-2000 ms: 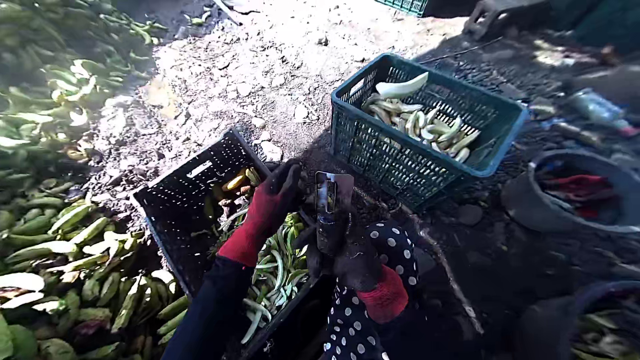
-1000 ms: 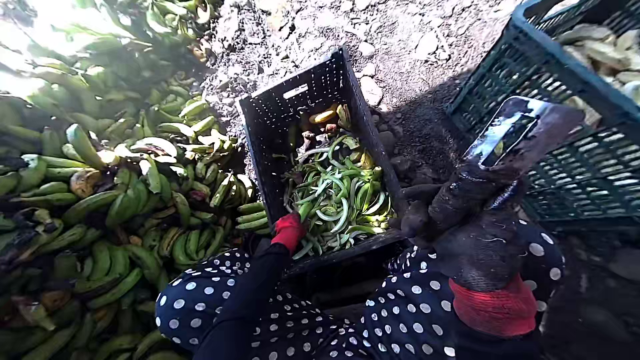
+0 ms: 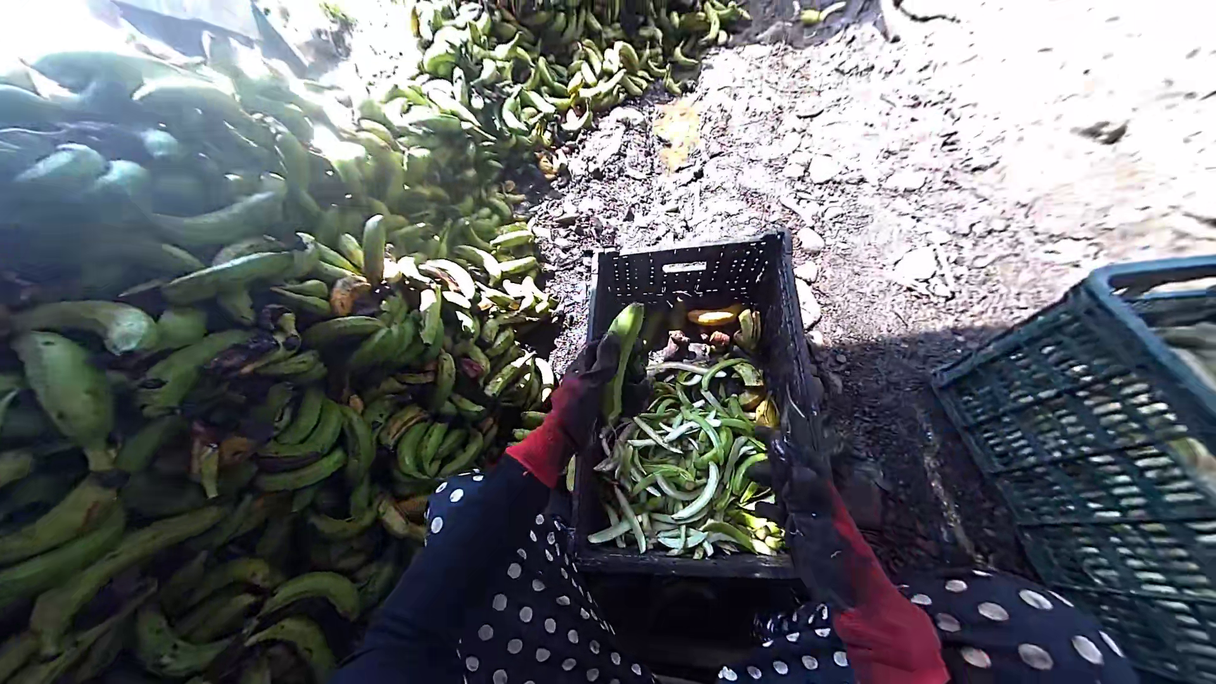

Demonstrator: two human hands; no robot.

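My left hand (image 3: 587, 385), in a red and dark glove, holds a green plantain (image 3: 622, 356) upright over the left side of a black plastic crate (image 3: 686, 266). Green peel strips (image 3: 698, 456) fill the near part of that crate, and a yellow plantain (image 3: 714, 316) lies towards its far end. My right hand (image 3: 803, 508), gloved the same way, is at the crate's right wall; its fingers are dark against the crate, so whether it holds anything cannot be told.
A large heap of green plantains (image 3: 313, 408) covers the ground on the left and reaches up to the far middle. At the right stands a green plastic crate (image 3: 1073, 446) with pale pieces inside. Stony ground (image 3: 883, 209) lies beyond the crates.
My left hand has come up from the peels with a green plantain in it. My right hand has moved to the black crate's right side; the phone seen in it before is out of sight.
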